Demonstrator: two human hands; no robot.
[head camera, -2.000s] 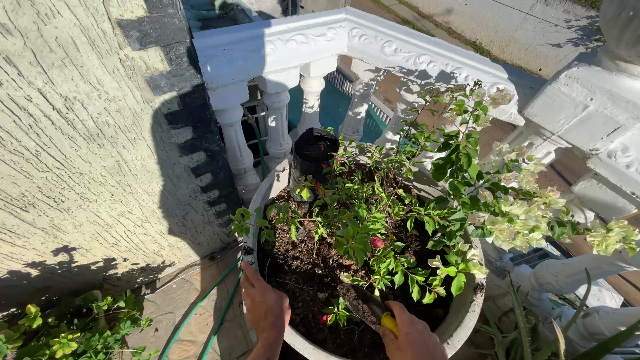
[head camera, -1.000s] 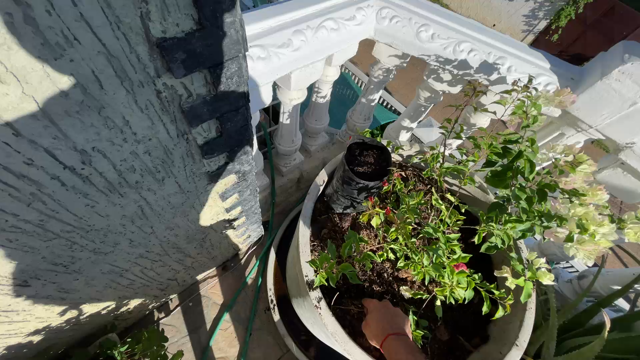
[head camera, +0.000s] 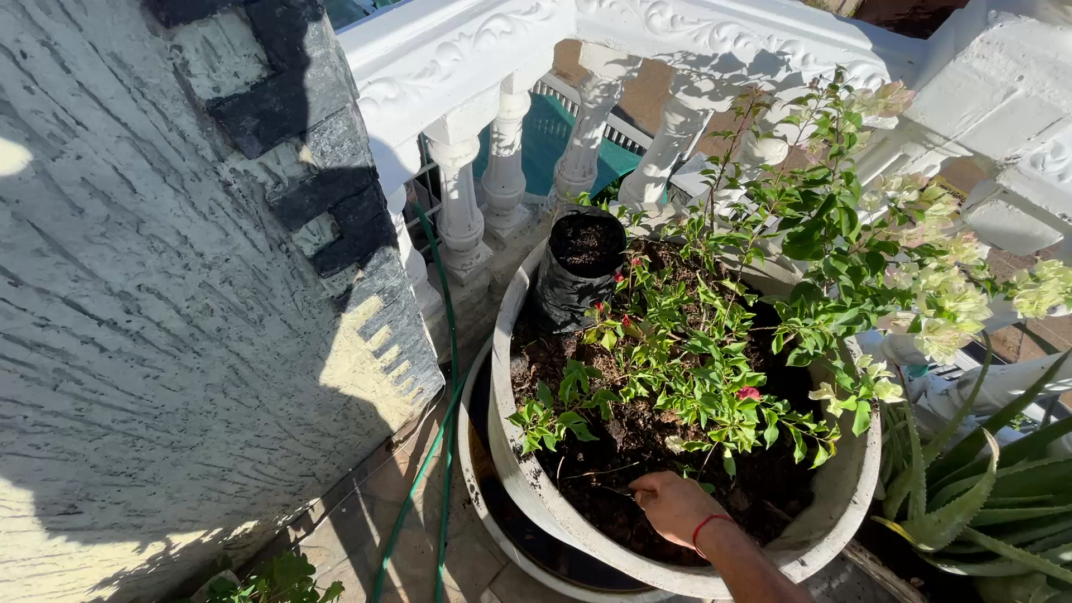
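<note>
My right hand (head camera: 677, 506), with a red string around its wrist, reaches from the bottom edge into a large round white planter (head camera: 536, 494). Its fingertips are close together at the dark soil (head camera: 603, 507), beside a thin pale twig (head camera: 599, 473); whether they pinch anything is unclear. Just above the hand grows a leafy green plant (head camera: 695, 360) with a few red-pink blooms. A black plastic grow bag of soil (head camera: 574, 289) stands upright inside the planter's back left. My left hand is out of view.
A taller bougainvillea with pale bracts (head camera: 946, 293) leans over the planter's right side. Behind stands a white balustrade (head camera: 459, 201). A textured wall (head camera: 184, 318) and a green hose (head camera: 410, 502) lie left; an aloe-like plant (head camera: 988, 494) grows right. A dark-filled round basin (head camera: 494, 494) sits beneath the planter.
My left hand, at the planter's left rim two seconds ago, has left the view. The yellow-handled tool in my right hand then is no longer seen. The view has shifted.
</note>
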